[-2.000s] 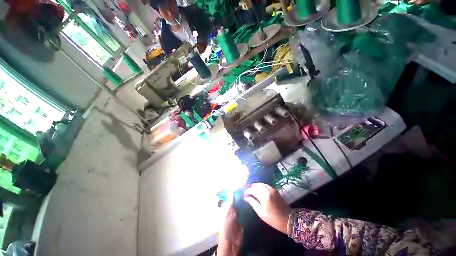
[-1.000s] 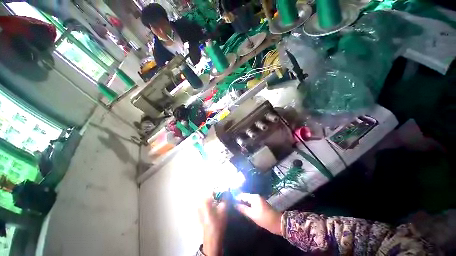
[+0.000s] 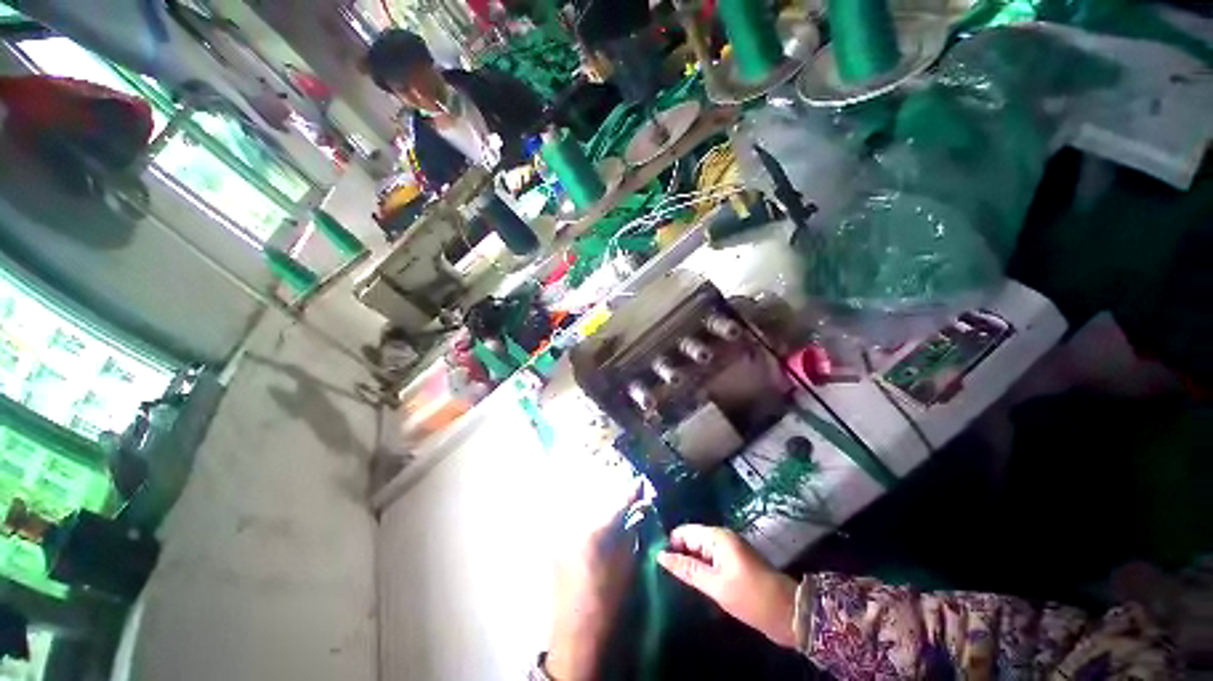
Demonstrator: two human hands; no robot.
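Observation:
A green fabric piece [image 3: 651, 585] hangs between my two hands just in front of the needle area, its upper end near the lamp's glare. My left hand [image 3: 592, 585] is on its left side, with the fingertips partly washed out by the light. My right hand [image 3: 725, 569] pinches its right edge between thumb and fingers. The overlock machine [image 3: 678, 366], with a row of round knobs, stands just beyond my hands. Tangled green thread trimmings [image 3: 782, 490] lie on the table to the right of my right hand.
The white table top [image 3: 452, 572] extends left. A pink-red ring [image 3: 808, 363] and a dark rectangle with a picture [image 3: 944, 359] lie right of the machine. A clear plastic bag [image 3: 905, 253] and green thread cones [image 3: 865, 40] are behind. A person [image 3: 452, 127] sits at another machine.
My hands have drawn slightly back from the needle area, and more of the green fabric shows between them. The glare at the needle is smaller. The view has shifted a little.

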